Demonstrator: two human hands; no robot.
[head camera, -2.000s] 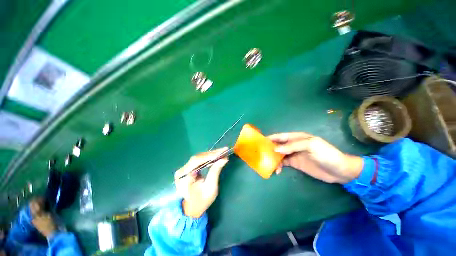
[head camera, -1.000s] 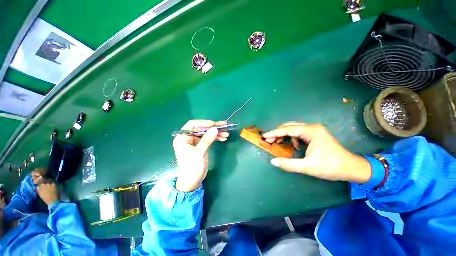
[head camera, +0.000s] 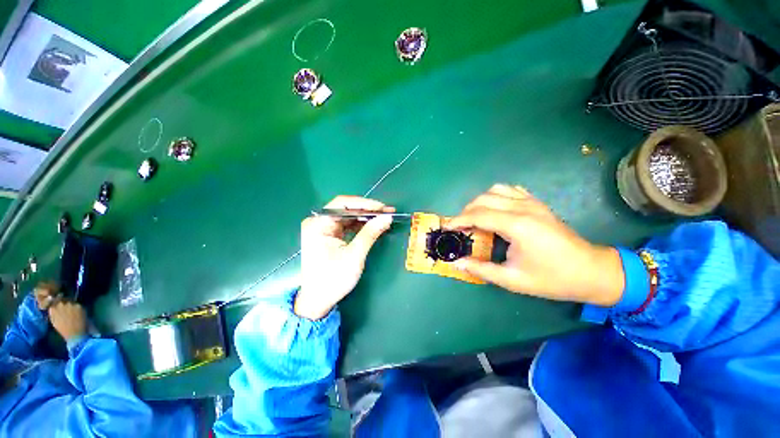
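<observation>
The orange fixture (head camera: 421, 257) lies flat on the green mat in front of me, its face up, with a black round part (head camera: 450, 245) with a spiky edge at its centre. My right hand (head camera: 534, 244) grips the fixture from the right, fingertips beside the black part. My left hand (head camera: 335, 257) holds thin tweezers (head camera: 363, 214) pointing right, their tip close to the fixture's upper left corner. Thin solder wire (head camera: 393, 171) sticks out above my left hand and also runs from below it to the solder reel (head camera: 181, 340) at the lower left.
Small round assemblies (head camera: 306, 83) are spaced along the far strip. A black fume fan (head camera: 671, 90) and a tan tip cleaner pot (head camera: 672, 171) stand at right. A clear bag (head camera: 129, 272) and black bin (head camera: 88, 264) lie at left, near another person's hands (head camera: 62, 313).
The fixture has been turned from its plain side, through a tilt, to show the black round part. My right hand has shifted its grip over the fixture. My left hand still holds the tweezers.
</observation>
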